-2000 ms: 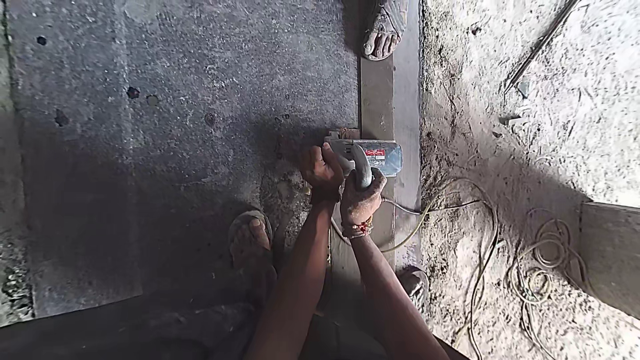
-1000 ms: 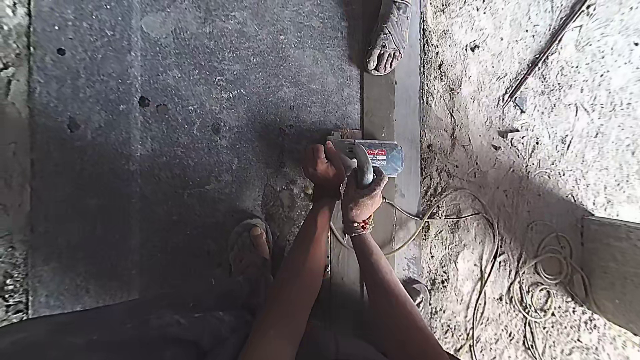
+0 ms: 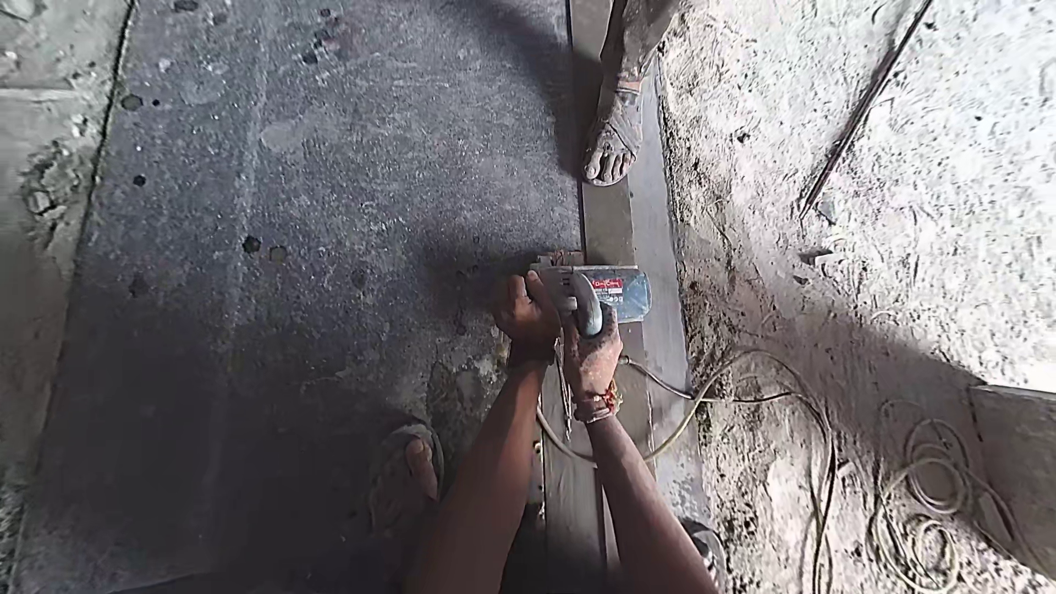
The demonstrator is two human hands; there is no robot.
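A corded handheld power saw (image 3: 625, 295), with a blue motor housing and a grey rear handle, lies across a long board (image 3: 609, 219). My right hand (image 3: 592, 351) is closed around its curved handle, and a red and yellow thread circles that wrist. On the saw's left side, my left hand (image 3: 528, 313) grips its front part; the exact hold is partly hidden by the fingers. The blade cannot be seen. Dark dust or shadow spreads over the grey slab left of the tool.
Another person's dusty, sandalled foot (image 3: 612, 144) stands on the board beyond the saw. A pale cable (image 3: 759, 355) loops to the right, with more coils (image 3: 928, 487) on rough ground. A rod (image 3: 866, 107) lies upper right, and a block (image 3: 1019, 462) stands at the right edge.
Both hands stay on the saw, which keeps about the same place on the board. More of the other person's lower leg is in view, as the view has shifted slightly.
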